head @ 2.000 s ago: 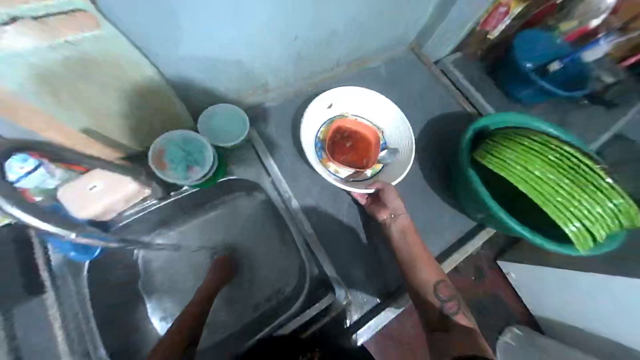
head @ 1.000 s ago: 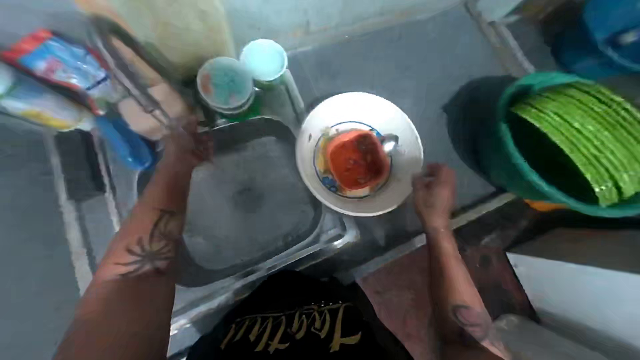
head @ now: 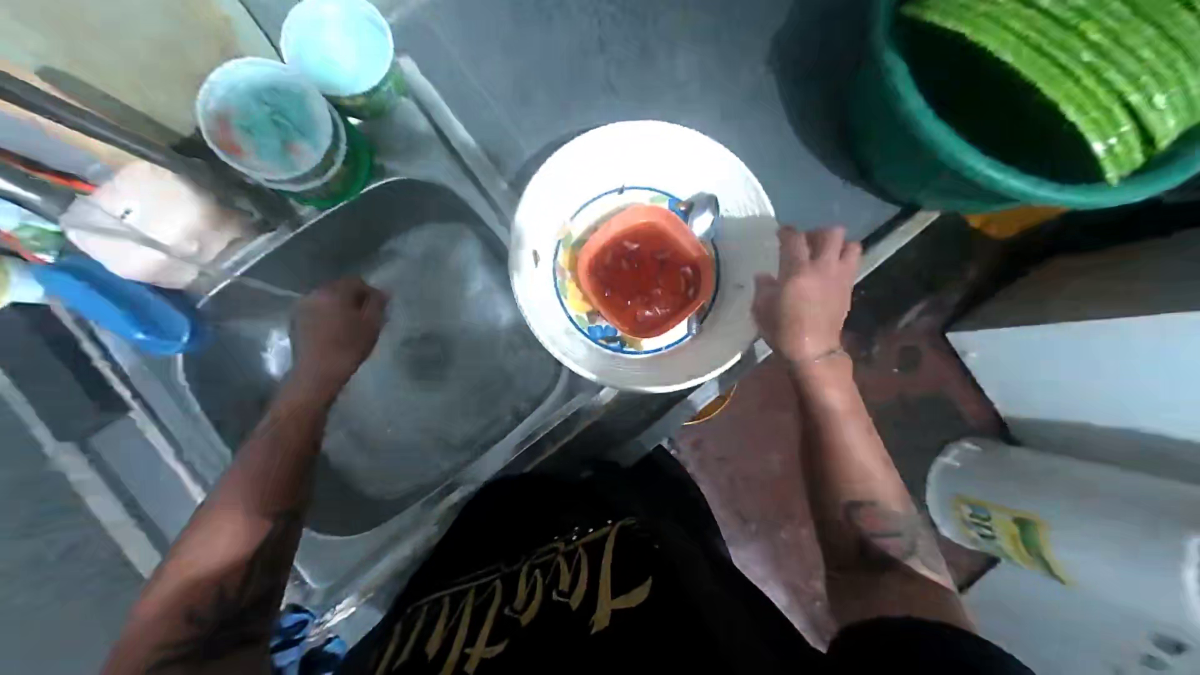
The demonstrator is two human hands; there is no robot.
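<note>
My left hand (head: pixel 337 328) is over the metal sink basin (head: pixel 450 375), its fingers curled in and nothing visible in them. A thin line of water or a spout reaches toward it from the left. My right hand (head: pixel 808 291) is at the right rim of a large white bowl (head: pixel 562 328), fingers spread; whether it touches the rim I cannot tell. Inside the bowl lies a flower-patterned plate (head: pixel 600 333). On it stand an orange square bowl with red liquid (head: pixel 647 272) and a metal spoon (head: pixel 701 214).
Two stacks of cups (head: pixel 337 42) stand behind the sink. A pink soap dish or slab (head: pixel 150 225) and a blue plastic item (head: pixel 122 300) lie left. A green tub (head: pixel 994 178) holding green ribbed plates (head: pixel 1059 66) stands right, a white container (head: pixel 1078 553) below it.
My left hand has moved from the faucet area to over the basin. My right hand's fingers, curled a second ago beside the bowl, are now spread at its rim.
</note>
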